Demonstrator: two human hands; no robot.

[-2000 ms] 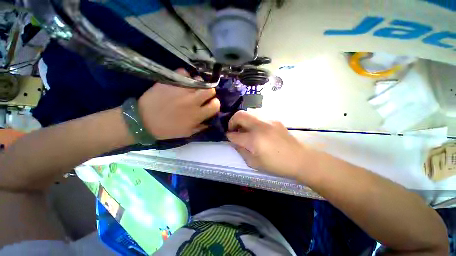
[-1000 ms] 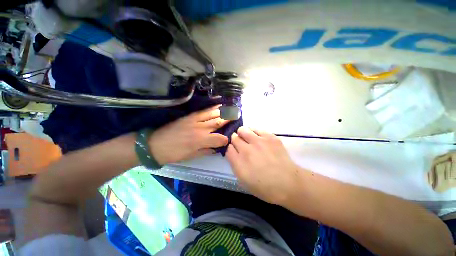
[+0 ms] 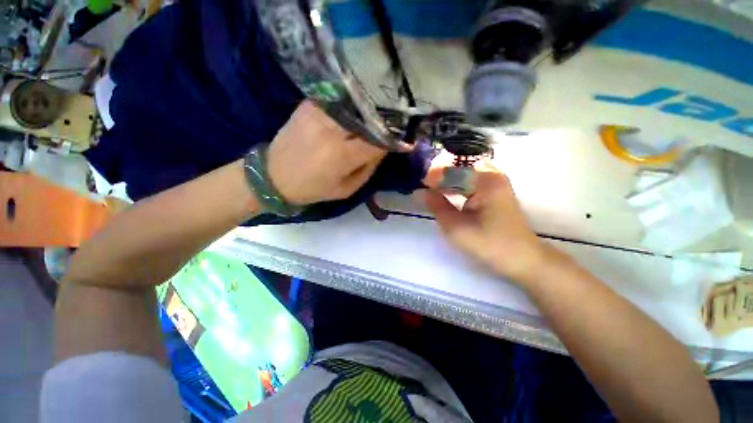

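Note:
Navy cloth [image 3: 194, 107] lies heaped left of the needle and runs under my left forearm to the presser foot area. My left hand [image 3: 322, 159] holds the cloth just left of the needle, fingers curled, partly behind a curved metal part. My right hand [image 3: 487, 211] is right of the needle, thumb and index finger at the cloth's end by the presser foot. A small grey plate [image 3: 457, 179] overlaps its fingertips, so its grip is partly hidden. The white sewing machine head [image 3: 570, 78] with blue lettering and a grey round knob [image 3: 499, 92] stands above.
A yellow ring [image 3: 636, 149], white scraps [image 3: 681, 202] and tan printed paper [image 3: 728, 306] lie at right. The ruler-marked table edge [image 3: 396, 293] curves across the front. A light green item [image 3: 239, 326] sits below left over a blue basket. An orange board [image 3: 45, 211] is at far left.
The view has shifted, and the metal parts and knob appear further right. My left hand has moved closer to the needle and curled. My right hand has moved up to the presser foot area.

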